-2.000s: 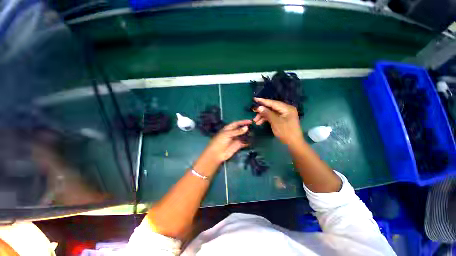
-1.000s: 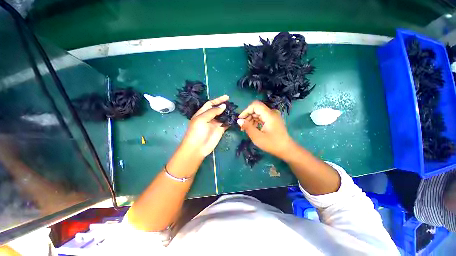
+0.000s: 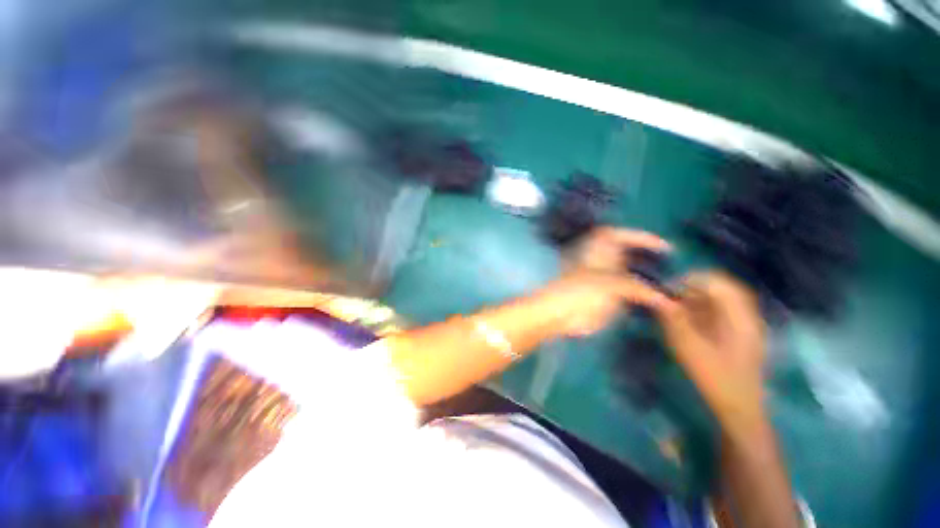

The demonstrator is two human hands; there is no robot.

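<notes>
The frame is heavily blurred. My left hand (image 3: 603,284) is right of centre, with a small dark piece (image 3: 647,265) between its thumb and fingers. My right hand (image 3: 722,325) meets it from the right, its fingertips at the left thumb and the piece. Whether the right fingers grip anything is too blurred to tell. A large black pile (image 3: 789,232) lies behind the right hand. A small black cluster (image 3: 579,206) lies behind the left hand. Another dark patch (image 3: 637,369) lies on the bench below the hands.
White bottles lie left of the small cluster (image 3: 515,191) and at the right (image 3: 847,392). Another dark cluster (image 3: 445,165) is further left. A blurred clear panel (image 3: 196,196) stands at the left. A crate with brown pieces (image 3: 232,433) is low left. A pale strip (image 3: 577,88) crosses the back.
The view has swung left and tilted, so the bench things appear further right. The blue crate at the right has mostly left the picture, and the brown-filled crate has come in. Both hands remain together.
</notes>
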